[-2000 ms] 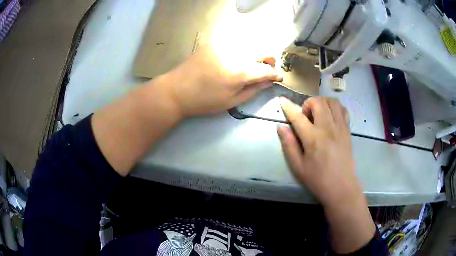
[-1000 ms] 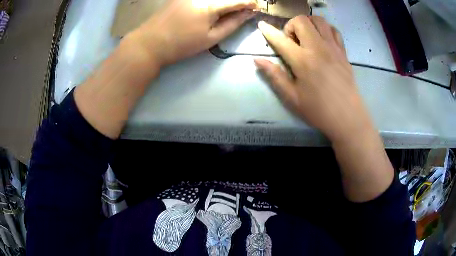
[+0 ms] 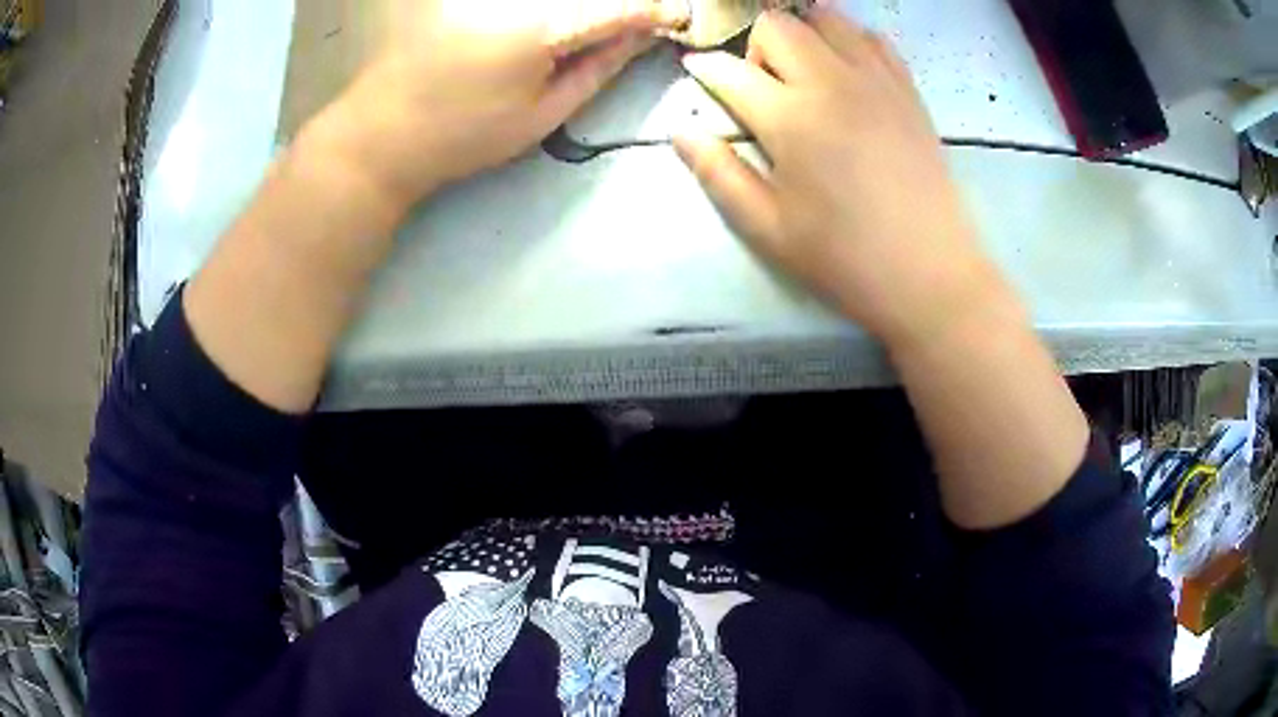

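Note:
The brown-khaki garment panel (image 3: 311, 63) lies at the top of the picture, partly under my left hand. My left hand (image 3: 484, 84) is bare, its fingertips on the cloth edge at the top centre. My right hand (image 3: 841, 161) is bare, with curled fingers at the same edge, its index finger and thumb stretched left over the white table. A small part of the cloth (image 3: 718, 17) shows brightly lit between the fingertips. The needle and the machine head are out of the picture.
The white table (image 3: 533, 280) has a ruler-marked front edge. A black smartphone (image 3: 1093, 70) with a red edge lies at the upper right. A brown panel stack (image 3: 63, 210) is at the left. Clutter with a yellow-handled tool (image 3: 1194, 493) is below right.
The view has tilted down, so the machine head and lamp have left the top of the picture. Both hands remain at the cloth edge, now higher in view and slightly further left.

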